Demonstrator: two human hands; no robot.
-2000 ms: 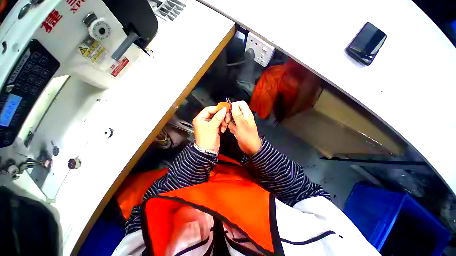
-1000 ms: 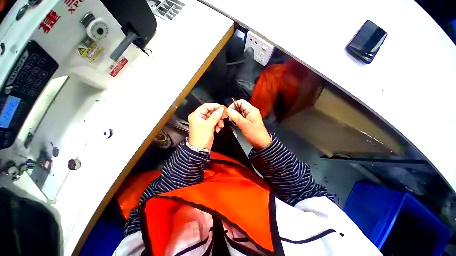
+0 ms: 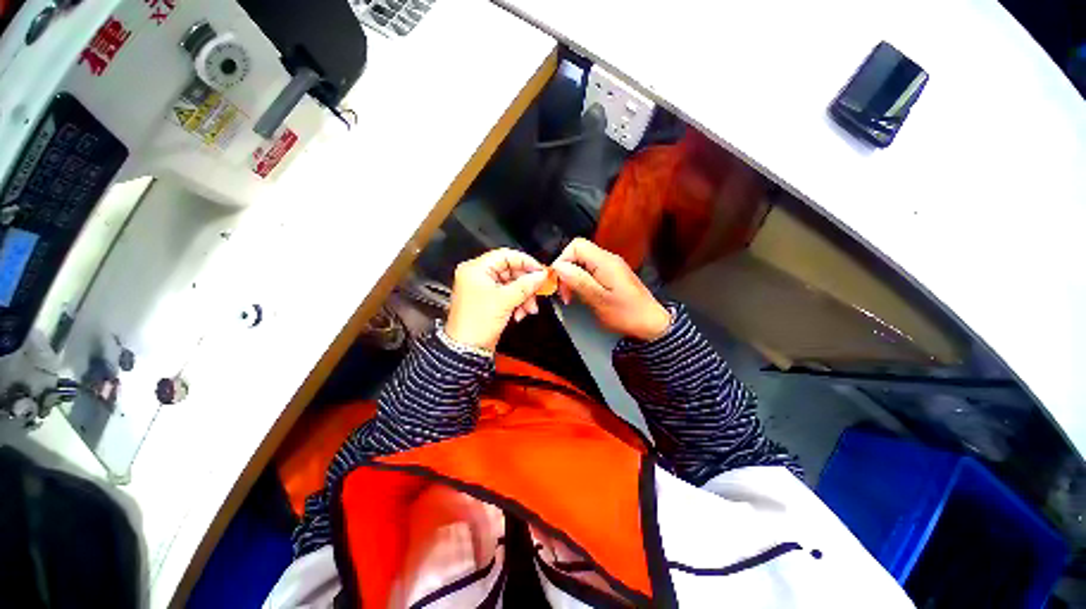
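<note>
My left hand and my right hand meet fingertip to fingertip above my lap. A tiny bright orange scrap or thread is pinched between them. It is too small to tell exactly what it is. Both hands are bare, with striped sleeves at the wrists. An orange garment front with black edging lies below them.
The white sewing machine stands on the wood-edged table at left. A dark phone-like device lies on the right-hand white table. Below are a socket, orange cloth, cardboard and a blue bin.
My right hand has turned flatter and its wrist has moved right. The thin dark piece seen at its fingertips earlier no longer shows. The orange scrap remains between the fingertips.
</note>
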